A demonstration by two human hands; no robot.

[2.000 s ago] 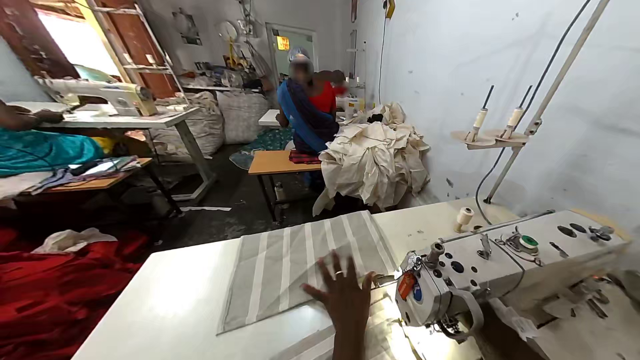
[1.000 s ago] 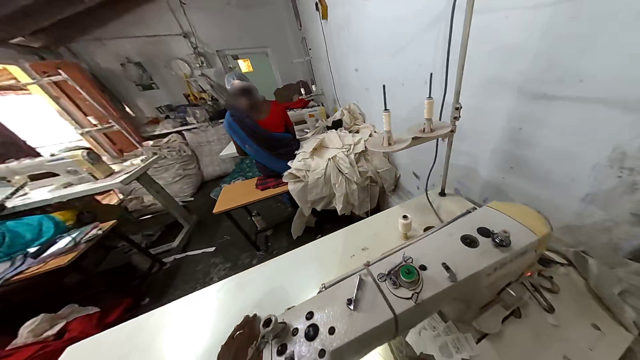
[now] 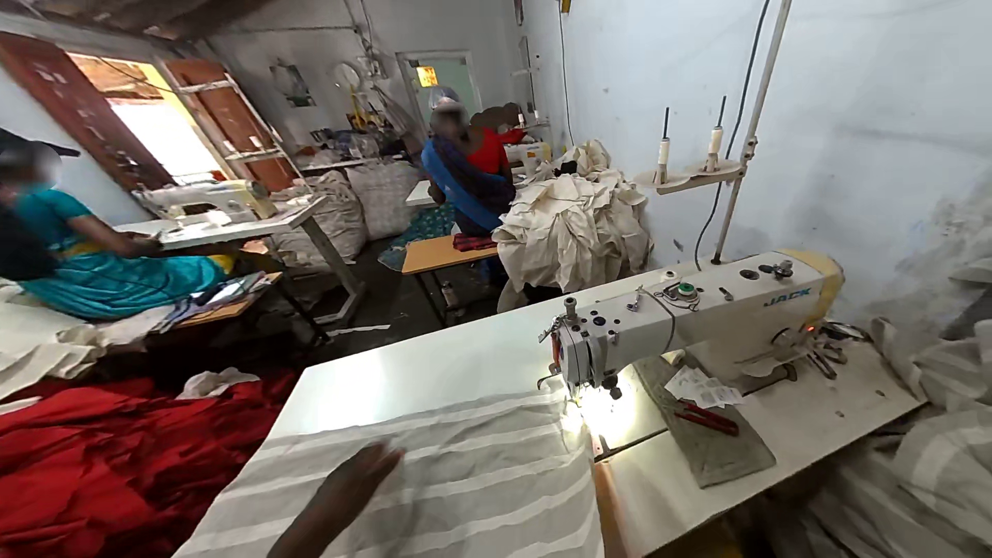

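My left hand (image 3: 360,477) is over the grey-and-white striped cloth (image 3: 480,465), its fingers extended and somewhat blurred, with nothing seen in them. Whether it touches the cloth is unclear. The cloth lies spread on the white sewing table (image 3: 387,380), its far right corner beside the lit needle area of a white Jack sewing machine (image 3: 697,310). My right hand is not in view. Right of the needle, red-handled scissors or snips (image 3: 707,417) and paper labels (image 3: 701,387) lie on a folded grey cloth (image 3: 728,449).
Thread cones (image 3: 663,151) stand on a holder behind the machine. Beyond the table are a heap of cream cloth (image 3: 573,225) and a seated person (image 3: 469,170). Another person (image 3: 93,240) sits left by a sewing machine (image 3: 209,200). Red cloth (image 3: 116,465) lies lower left; striped cloth (image 3: 914,457) lies right.
The striped cloth lay smooth beyond the needle area two seconds ago; now it is spread nearer me, left of the needle. My right hand, then near the machine, is out of view. The view has shifted.
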